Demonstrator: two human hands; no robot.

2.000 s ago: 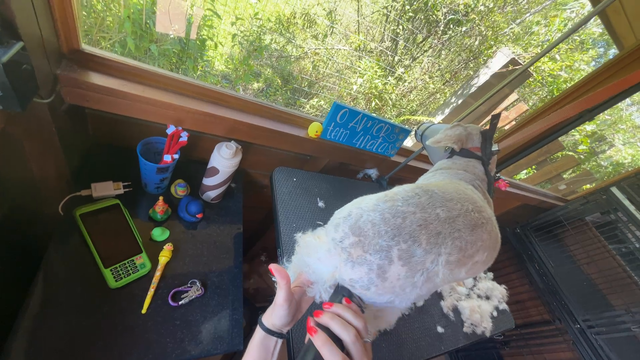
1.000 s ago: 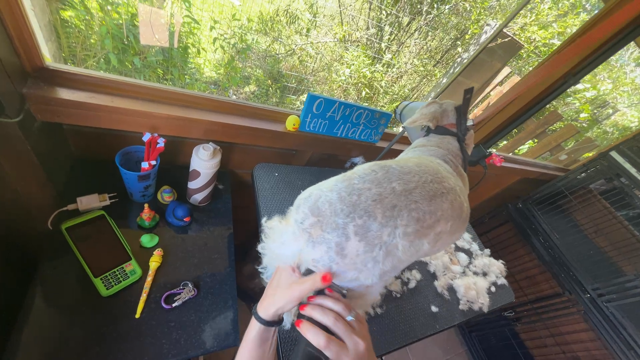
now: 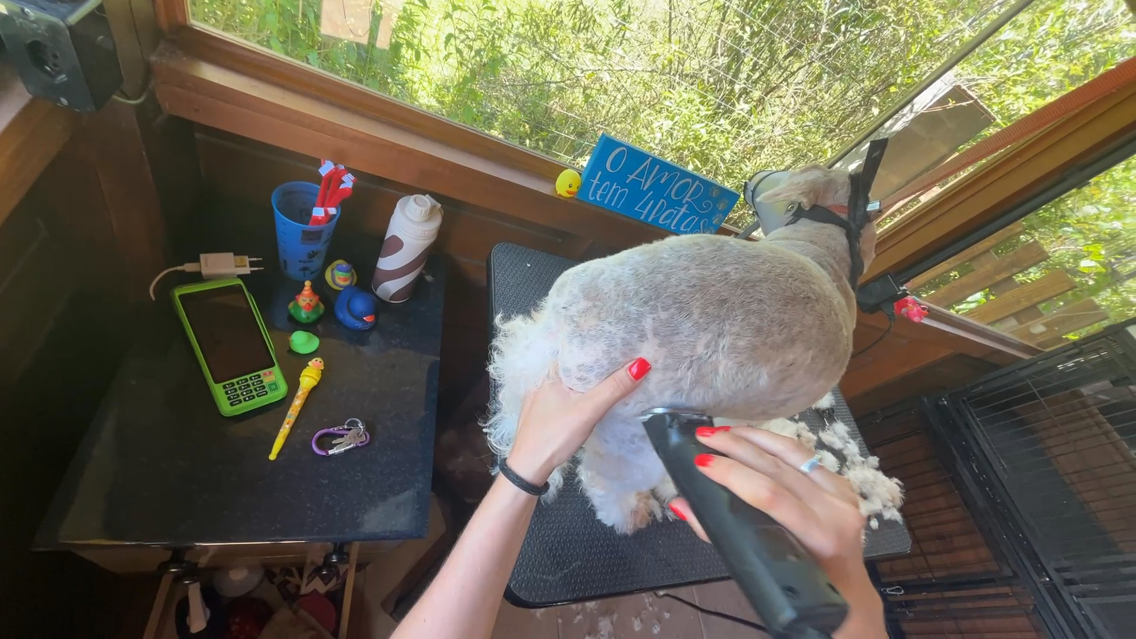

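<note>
A dog point(image 3: 710, 319) with a closely clipped coat stands on a black textured grooming table point(image 3: 612, 568), facing away toward the window, with a muzzle and dark straps at its head. My right hand point(image 3: 790, 497) grips a black electric clipper point(image 3: 728, 515), whose blade meets the dog's flank near the hind leg. My left hand point(image 3: 568, 417) rests on the rump, thumb spread over the coat; whether its hidden fingers hold the leg or tail, I cannot tell. Longer fluffy fur point(image 3: 515, 382) remains at the rear. Clipped fur point(image 3: 856, 470) lies on the table's right side.
At left, a dark side table point(image 3: 355, 497) holds a green card terminal point(image 3: 231, 346), a blue cup point(image 3: 304, 231), a bottle point(image 3: 406, 248), several rubber ducks, a yellow pen point(image 3: 297, 408) and a carabiner with keys point(image 3: 342, 437). A blue sign point(image 3: 657, 188) stands by the window. Wire crates point(image 3: 1047, 479) stand right.
The clipper, largely hidden a second ago, now shows against the flank. My hands have moved apart, the left one now on the rump with its thumb spread.
</note>
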